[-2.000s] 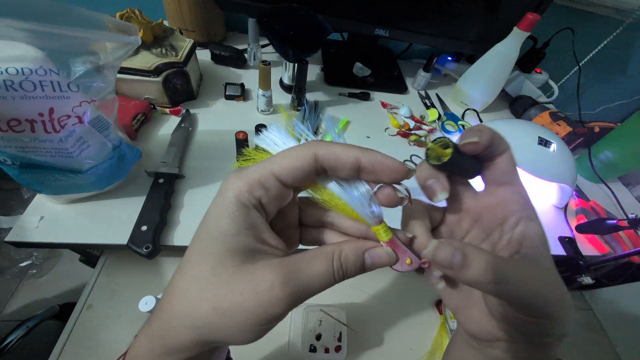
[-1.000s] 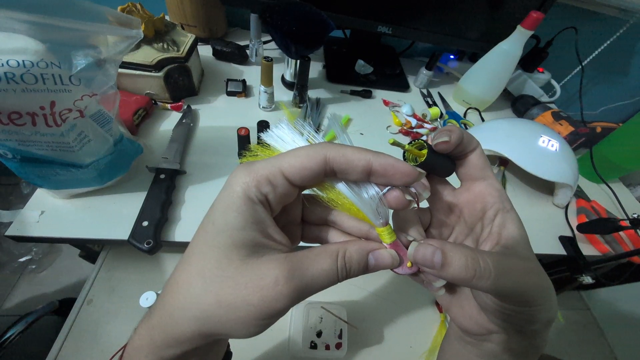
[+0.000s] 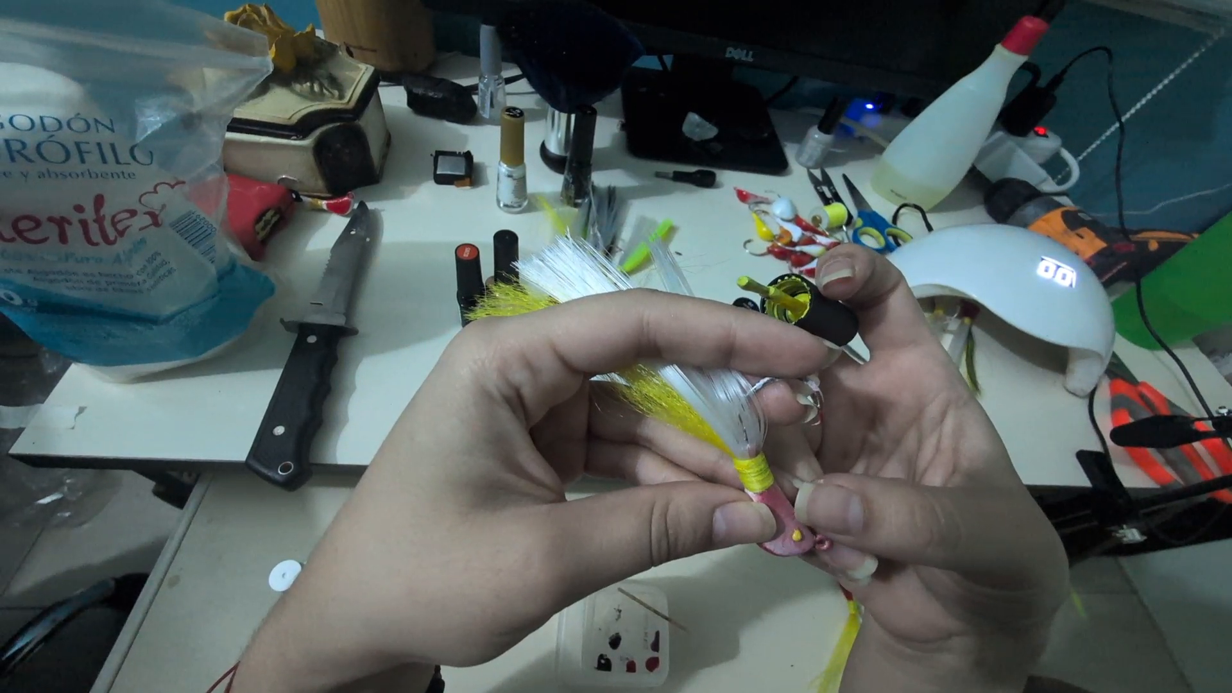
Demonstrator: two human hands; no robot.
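Observation:
My left hand (image 3: 577, 462) pinches a fishing jig (image 3: 786, 525) between thumb and fingers. The jig has a pink head with a small yellow dot, a yellow thread wrap, and a white and yellow hair skirt that runs back past my left index finger. My right hand (image 3: 924, 481) touches the head with its thumb and fingertips near a small pink ring. Its raised index finger also holds a black bottle cap (image 3: 823, 313) with a yellow-coated brush stem. A metal hook shows between the hands; part of it is hidden.
A knife (image 3: 308, 385) lies left, beside a cotton bag (image 3: 96, 212). Behind are nail polish bottles (image 3: 512, 173), several red and white jigs (image 3: 789, 231), scissors (image 3: 874, 226) and a white lamp (image 3: 1020, 289). Below the hands is a small plastic box (image 3: 616, 635). A spray-type drill (image 3: 1068, 231) lies right.
The purple-white light seen under the lamp two seconds ago is off. My right thumb has come up to the jig's head, while my left hand keeps its pinch.

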